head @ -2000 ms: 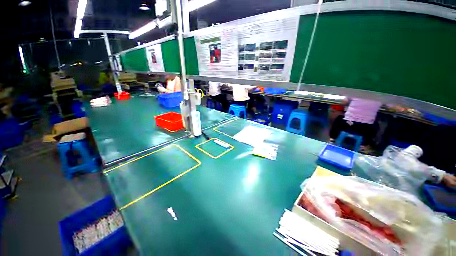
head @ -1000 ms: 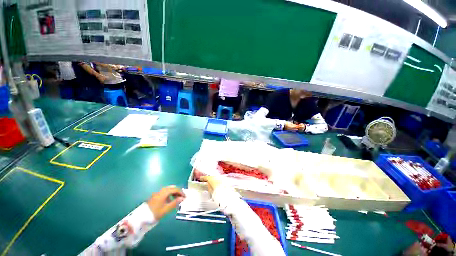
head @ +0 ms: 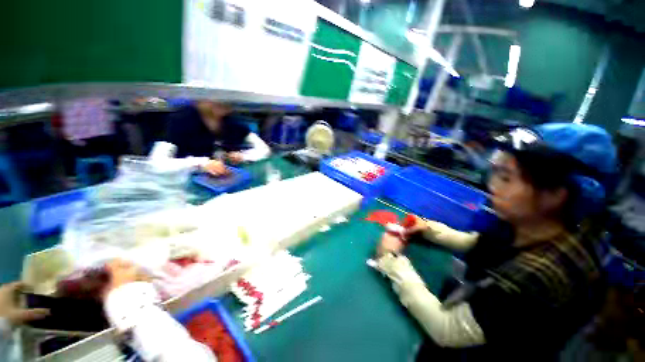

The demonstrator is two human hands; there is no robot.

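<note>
The picture is blurred. My right hand (head: 124, 272) is in the long cream box (head: 205, 288) at the lower left, among dark red pieces (head: 81, 283); its grip cannot be made out. My left hand (head: 13, 304) is cut off by the left edge, beside the box's left end. The blue tray (head: 237, 339) of red pieces lies below my right sleeve. White sticks with red bands (head: 272, 290) lie in a pile right of the tray, with one loose stick (head: 297, 310) beside them.
A clear plastic bag (head: 131, 205) lies over the box's back. Blue bins (head: 438, 198) stand behind, one holding red-and-white parts (head: 361, 168). A person (head: 544, 261) sits close on the right, holding red pieces. Another person (head: 212, 134) works across the bench by a small blue tray (head: 223, 179) and fan (head: 320, 138).
The view has swung right, bringing the neighbour into sight and shifting the box to the left. My right hand is now farther inside the box; my left hand is at the picture's edge.
</note>
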